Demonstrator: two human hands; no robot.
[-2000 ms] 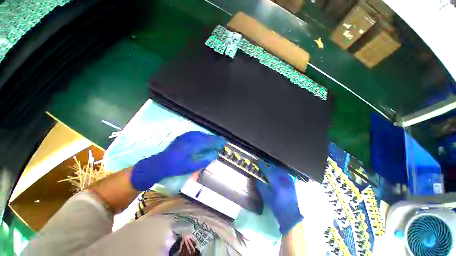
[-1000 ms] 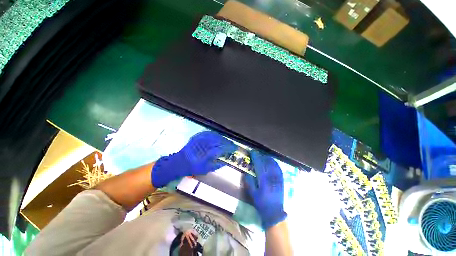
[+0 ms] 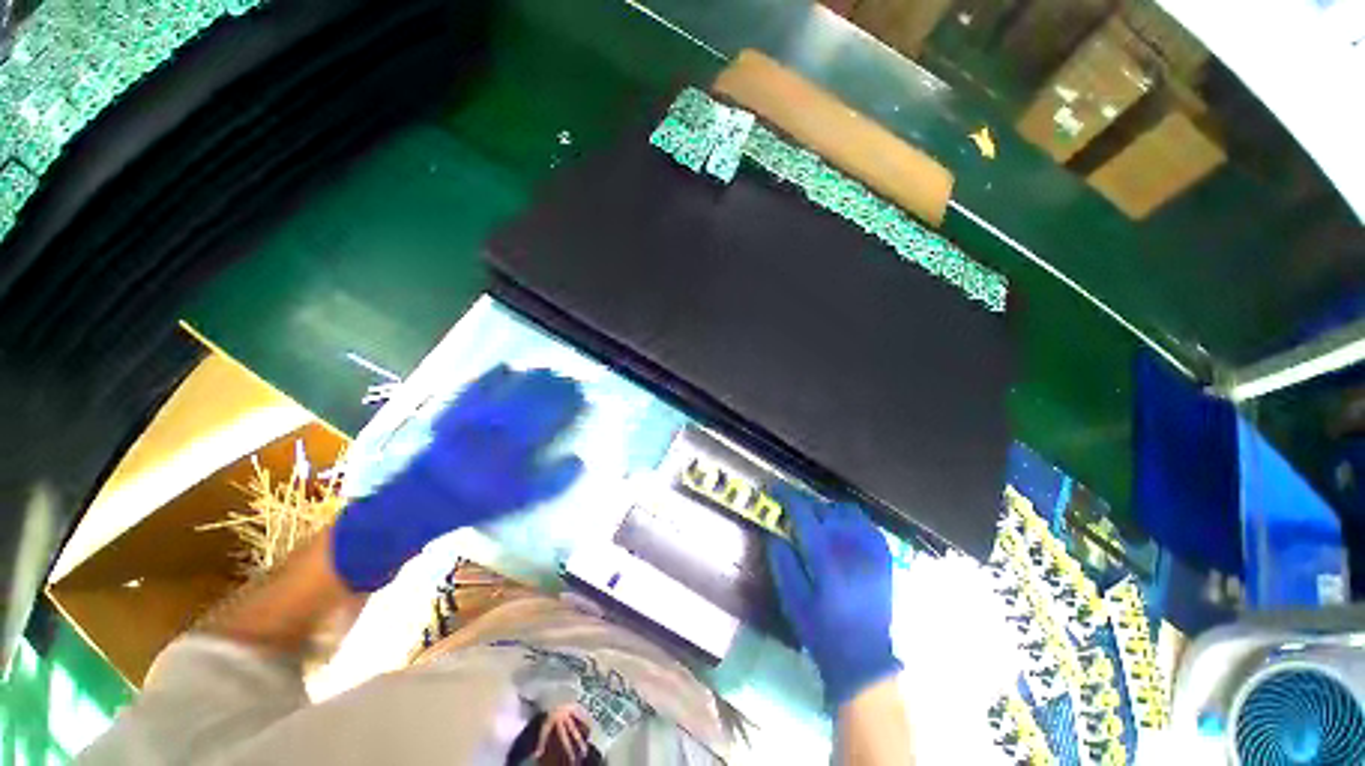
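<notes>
A PCB panel strip (image 3: 731, 495) with yellow blocks lies at the near edge of the stacked black sheets, beside the grey metal block (image 3: 681, 542). My right hand (image 3: 841, 587), in a blue glove, has its fingers on the strip's right end. My left hand (image 3: 476, 457), in a blue glove, is blurred and off the strip, over the pale blue mat (image 3: 606, 427); its fingers are apart and no board shows in it. Finished boards (image 3: 883, 225) form a green row along the far edge of the black sheets (image 3: 749, 307).
An open carton (image 3: 113, 576) with pale sticks (image 3: 270, 509) stands at left. Unbroken strips (image 3: 1070, 629) lie on a blue printed sheet at right, beside a white fan (image 3: 1295, 718). A blue bin (image 3: 1287, 516) is behind the fan. More black sheets (image 3: 285, 180) stand at far left.
My left hand has let go of the strip and moved left towards the carton. My right hand stays at the strip's right end. More of the yellow blocks are uncovered.
</notes>
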